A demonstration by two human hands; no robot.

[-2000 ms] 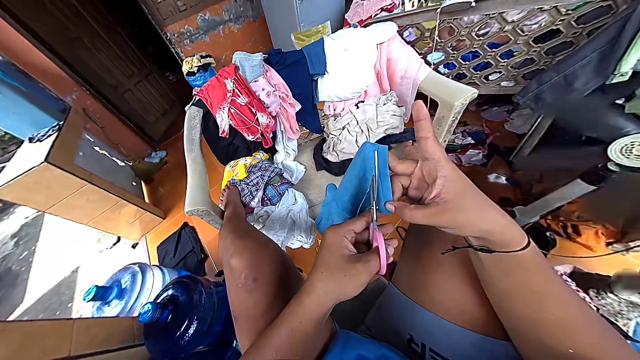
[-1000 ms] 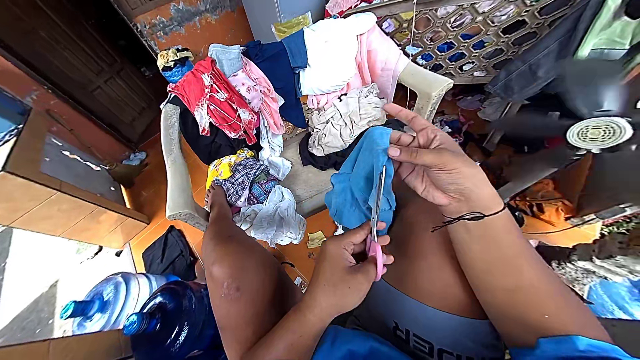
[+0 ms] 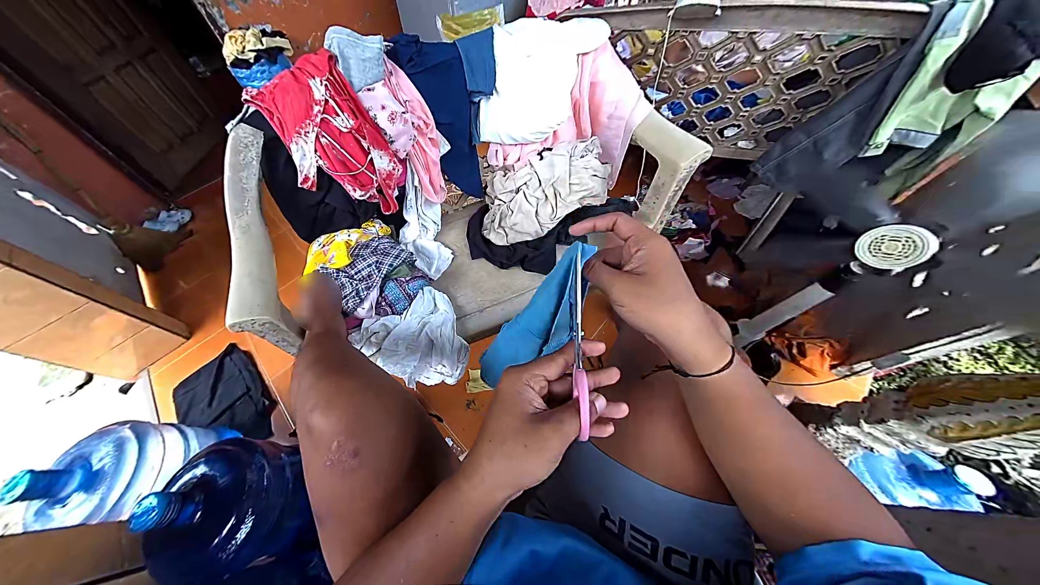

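Pink-handled scissors are in my left hand, its fingers around the handles. The blades point up along a blue cloth, close together. My right hand, with a dark cord at the wrist, pinches the upper edge of this cloth beside the blade tips, index finger raised. The cloth hangs down to the left, above my thighs. Ahead, a pale armchair bears piled clothes: a red garment, a white cloth, a beige cloth and a checked cloth.
Large blue water bottles stand at the lower left, near a black cloth on the tiled floor. To the right, a fan with blurred blades stands near hanging garments. Behind the chair is a patterned lattice.
The scissors stay in my left hand and the blue cloth in my right. The cloth now hangs narrower and more folded beside the blades than one second ago.
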